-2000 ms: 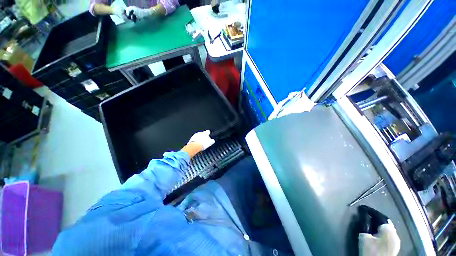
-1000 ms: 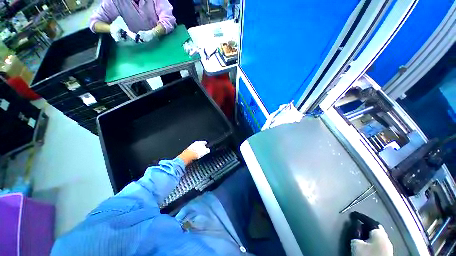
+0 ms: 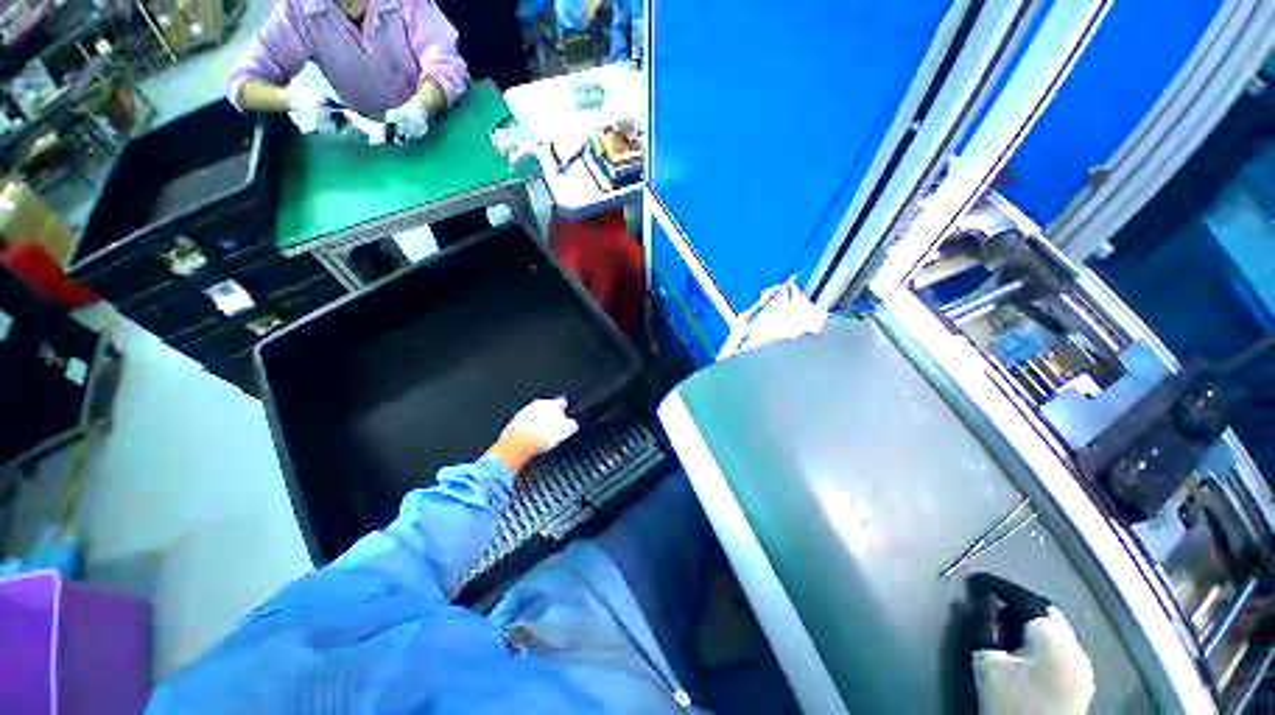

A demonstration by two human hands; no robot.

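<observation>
My left hand (image 3: pixel 541 423), in a white glove, is closed on the near rim of the empty black tray (image 3: pixel 434 377). That tray lies partly over the filled parts tray, where rows of silvery parts (image 3: pixel 580 479) show on the near side. My right hand (image 3: pixel 1038 668), in a white glove, is at the lower right over the bench, closed around a black part (image 3: pixel 1004 609); its fingers are partly hidden. Thin tweezers (image 3: pixel 990 539) lie on the grey-green bench (image 3: pixel 853 489) just beyond the right hand.
Machine fixtures (image 3: pixel 1042 349) stand behind the pale rail at right. A crumpled white cloth (image 3: pixel 772 319) is at the bench corner by the blue panel (image 3: pixel 783 126). A person in pink works at a green table (image 3: pixel 392 175). Stacked black trays and a purple bin (image 3: pixel 98 650) are at left.
The view has shifted, showing more of the person at the green table. My left hand stays on the tray rim and my right hand stays around the black part.
</observation>
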